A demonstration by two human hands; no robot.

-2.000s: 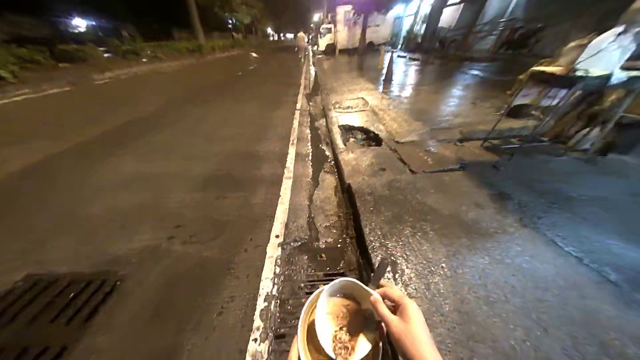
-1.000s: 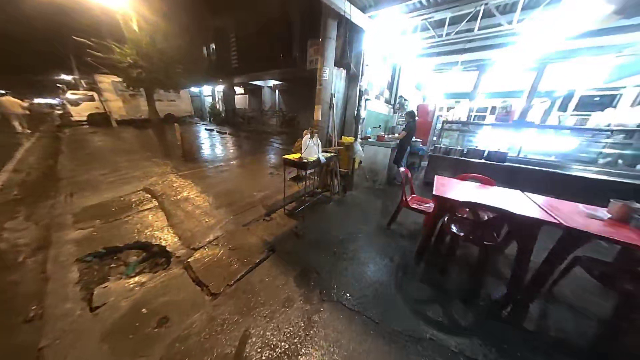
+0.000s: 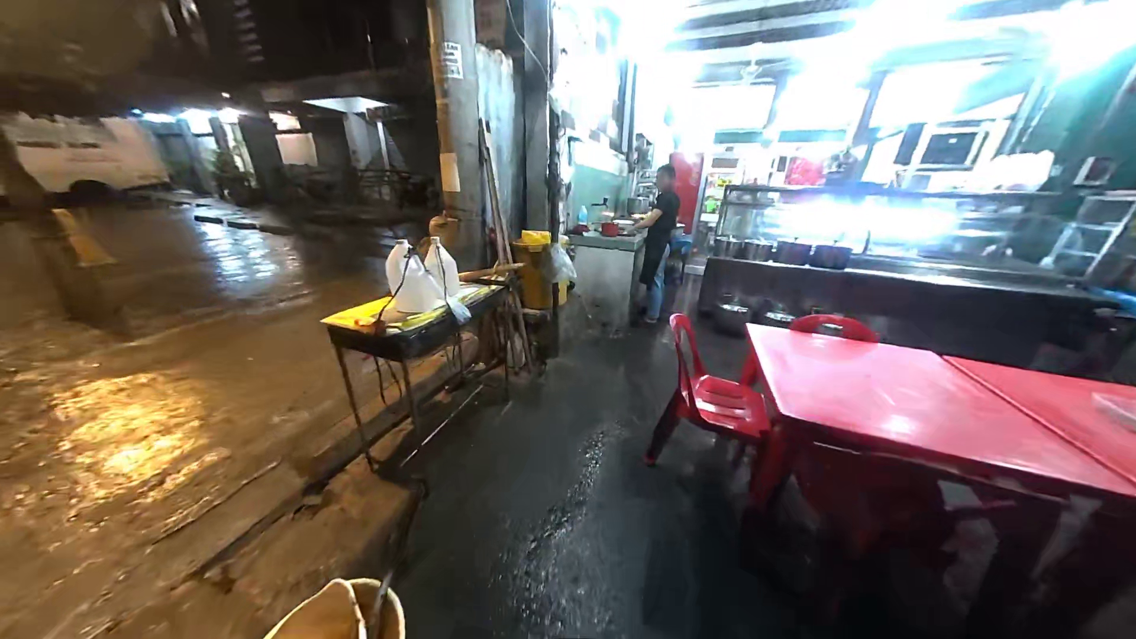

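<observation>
At the bottom edge, left of centre, shows the upper part of a pale round container, tilted, with a curved pale piece inside it and a dark thin handle standing at its rim. Its contents are cut off by the frame edge. Neither my left hand nor my right hand is in view, so what holds the container cannot be seen. Beyond it lies wet dark floor.
Red tables stand at right with a red plastic chair. A metal stand with white plastic jugs is ahead left, near a yellow bin. A person stands at a counter by a glass display case.
The view has swung right from the road to the eatery and come closer to it. My right hand, seen at the container's rim two seconds ago, is out of view.
</observation>
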